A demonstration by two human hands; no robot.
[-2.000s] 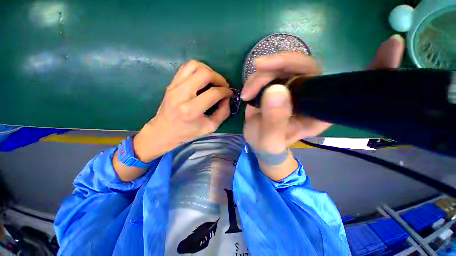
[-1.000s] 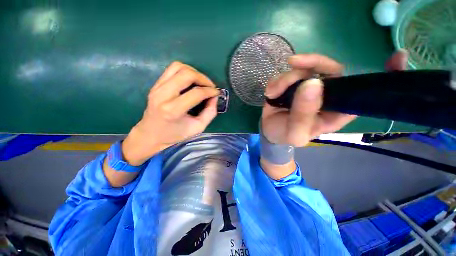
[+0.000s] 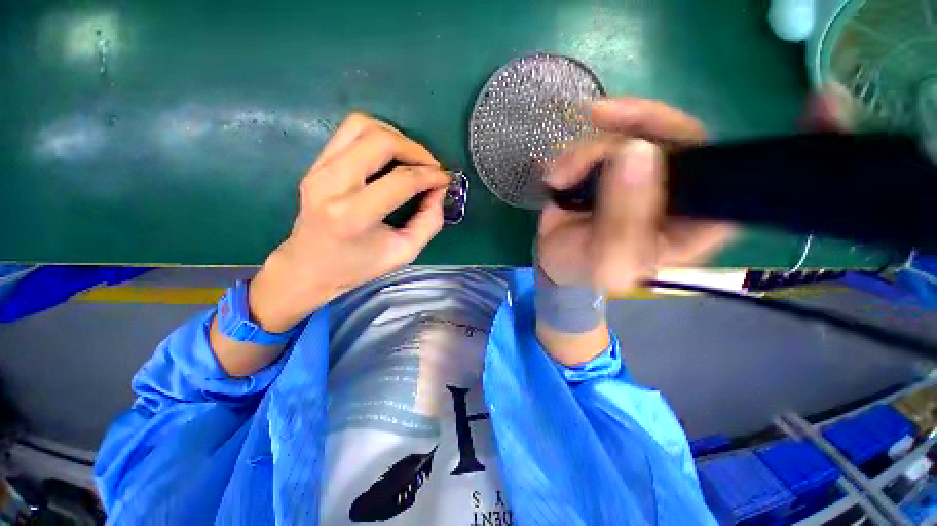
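Note:
My left hand (image 3: 360, 200) pinches a small black electronic unit (image 3: 455, 197) with a shiny rim above the green surface; my fingers hide part of it. My right hand (image 3: 627, 195) is closed around the narrow front of a thick black electric screwdriver (image 3: 791, 185) and is blurred. The screwdriver's nose points left, toward the unit but apart from it; its tip is too blurred to make out. A round grey dotted screw tray (image 3: 529, 128) lies on the bench just beyond the nose, partly covered by my right fingers.
The glossy green bench (image 3: 226, 72) runs across the view, its near edge in front of my body. A pale green fan (image 3: 894, 62) stands at the upper right. A black cord (image 3: 801, 313) trails right below the screwdriver. Blue bins (image 3: 791, 473) are at the lower right.
Since two seconds ago, the screwdriver nose and my right hand have moved right, away from the unit, uncovering more of the tray. My left hand has shifted slightly left with the unit.

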